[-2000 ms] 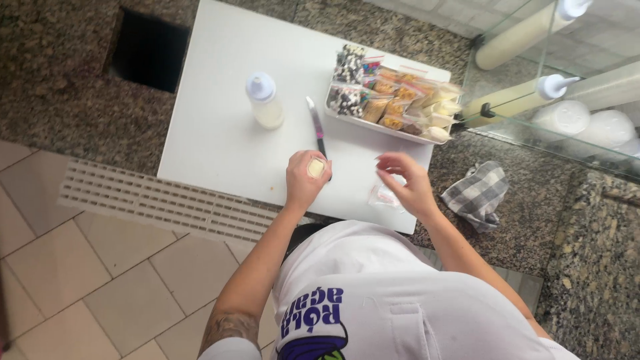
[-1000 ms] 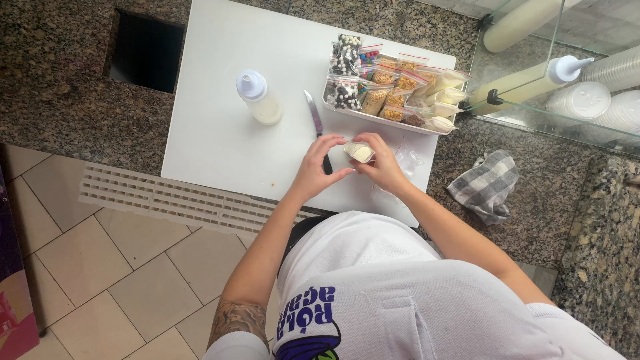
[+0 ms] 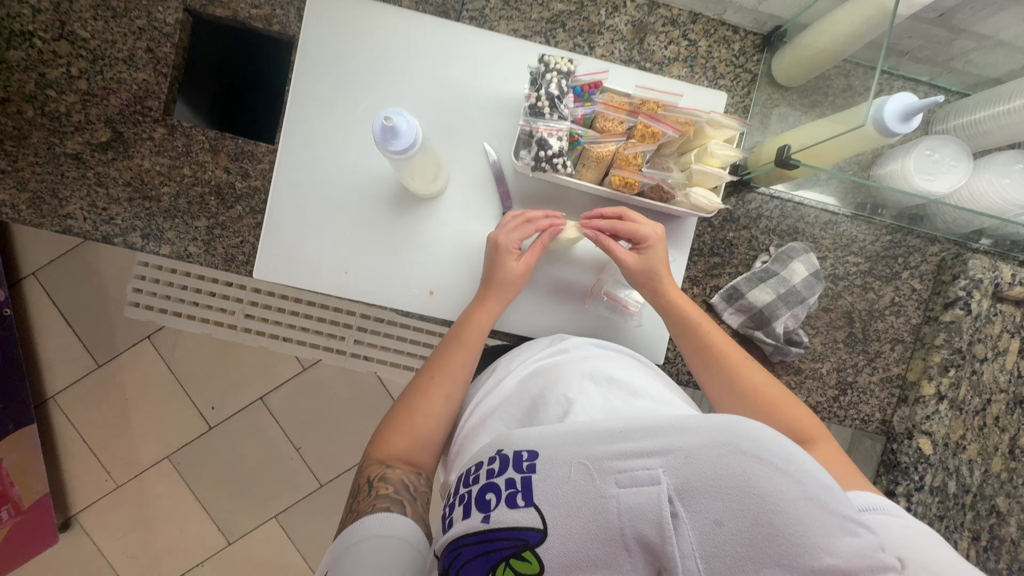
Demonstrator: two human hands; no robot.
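Between my fingertips, a small plastic bag with a cream-coloured filling (image 3: 570,233) is pinched at its top edge. My left hand (image 3: 518,246) grips one side of it and my right hand (image 3: 632,246) the other. A knife (image 3: 498,178) lies on the white board (image 3: 344,240), its handle partly hidden by my left hand. Farther left stands a squeeze bottle (image 3: 412,152) with pale contents. Clear, flat plastic bags (image 3: 616,298) lie below my right hand. Behind my hands is a white tray (image 3: 616,190) with many filled zip bags.
A checked cloth (image 3: 772,296) lies on the granite counter (image 3: 848,352) at right. Beyond it, a glass shelf holds a large squeeze bottle (image 3: 832,136) and stacked plastic lids or cups (image 3: 924,172). A square opening (image 3: 234,78) is cut in the counter at left.
Two seconds ago the small bag was in my left hand alone, with my right hand apart. Both hands now hold it by its top, and they sit slightly higher over the board.
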